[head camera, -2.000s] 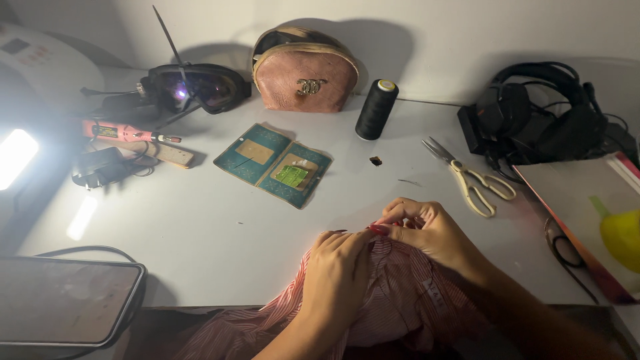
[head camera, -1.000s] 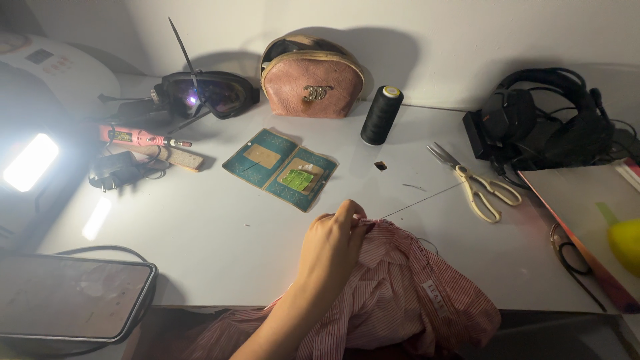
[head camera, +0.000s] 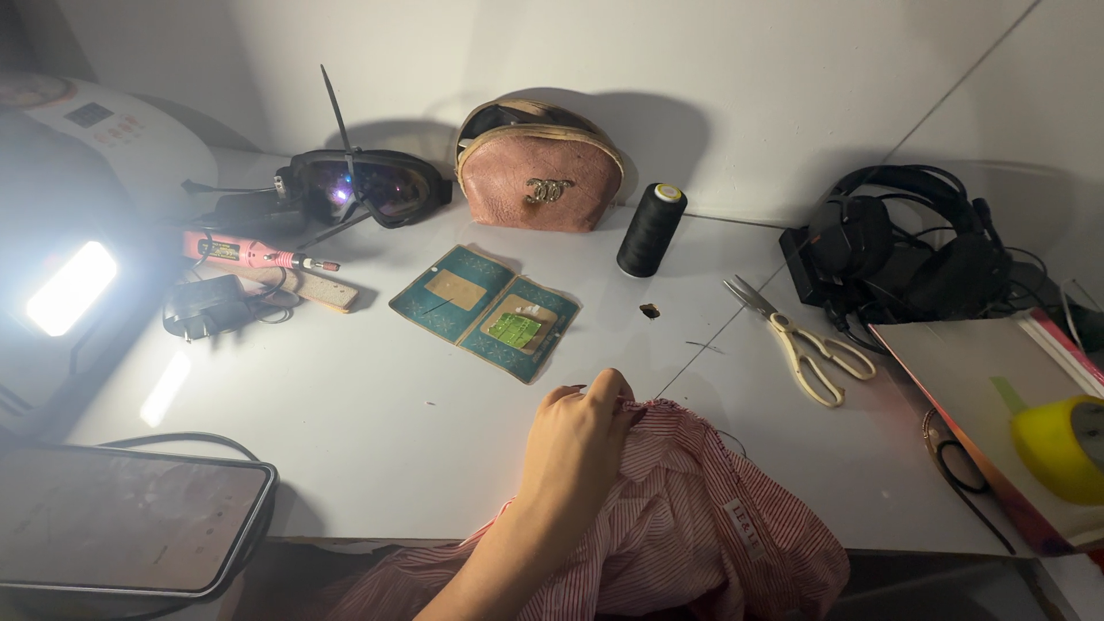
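Note:
My left hand point(head camera: 580, 431) pinches the gathered edge of a red-and-white striped garment point(head camera: 681, 526), which hangs over the near edge of the table. From that edge a dark thread point(head camera: 806, 241) runs taut to the upper right and leaves the view. My right hand is out of view. A black thread spool point(head camera: 653, 231) stands upright behind the garment. To its right, scissors point(head camera: 798, 341) with cream handles lie slightly apart at the blades. An unfolded teal needle booklet point(head camera: 485, 312), with a needle on its left half, lies beyond my left hand.
A pink pouch point(head camera: 539, 177) and black goggles point(head camera: 371, 190) stand by the wall. At left are a lit lamp point(head camera: 72, 289), a pink rotary tool point(head camera: 250, 252), a black adapter point(head camera: 205, 306) and a phone point(head camera: 129, 517). Headphones point(head camera: 906, 233) and a yellow tape roll point(head camera: 1061, 448) are at right.
My right hand, at the cloth beside my left two seconds ago, has left the view. The thread now stretches much farther to the upper right. My left hand stays on the garment.

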